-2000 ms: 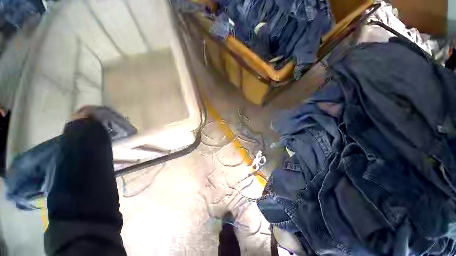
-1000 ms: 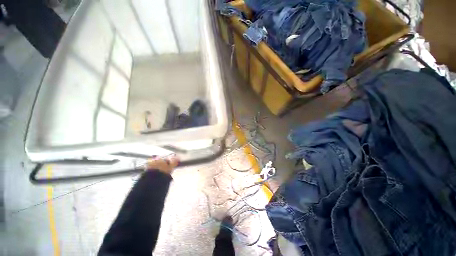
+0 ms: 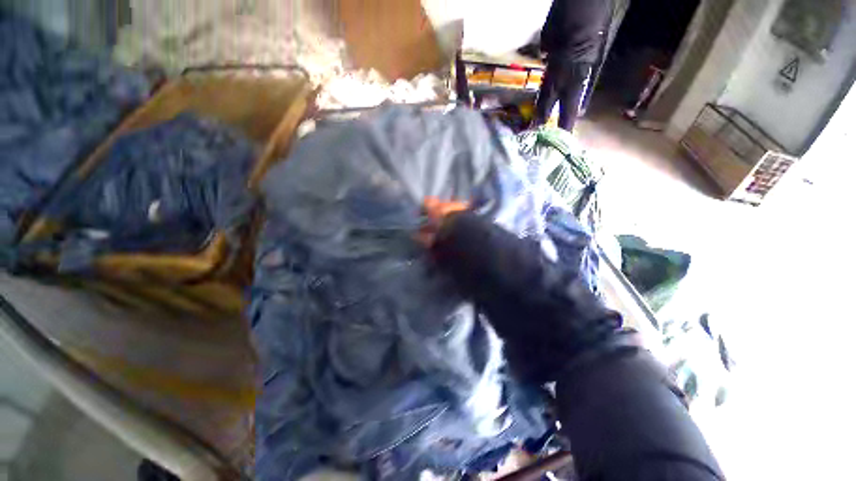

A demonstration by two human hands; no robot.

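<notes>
A large heap of blue denim garments (image 3: 361,329) fills the middle in front of me. A smoother grey-blue denim garment (image 3: 338,174) lies over its top. My right hand (image 3: 443,218), blurred, reaches in from the lower right in a dark sleeve and touches the cloth at the top of the heap. Whether its fingers grip the cloth cannot be told. My left hand is out of the picture.
A mustard cart (image 3: 239,99) with denim stands left. The white cart's rim (image 3: 103,413) crosses the lower left. A tied green sack (image 3: 563,155) is beyond the heap, and green cloth (image 3: 652,268) lies right. A person (image 3: 573,56) stands at the back.
The view has swung right, from the white cart to the heap. My left hand, earlier carrying denim and then at the white cart's rail, is gone from view. My right hand has appeared on the heap.
</notes>
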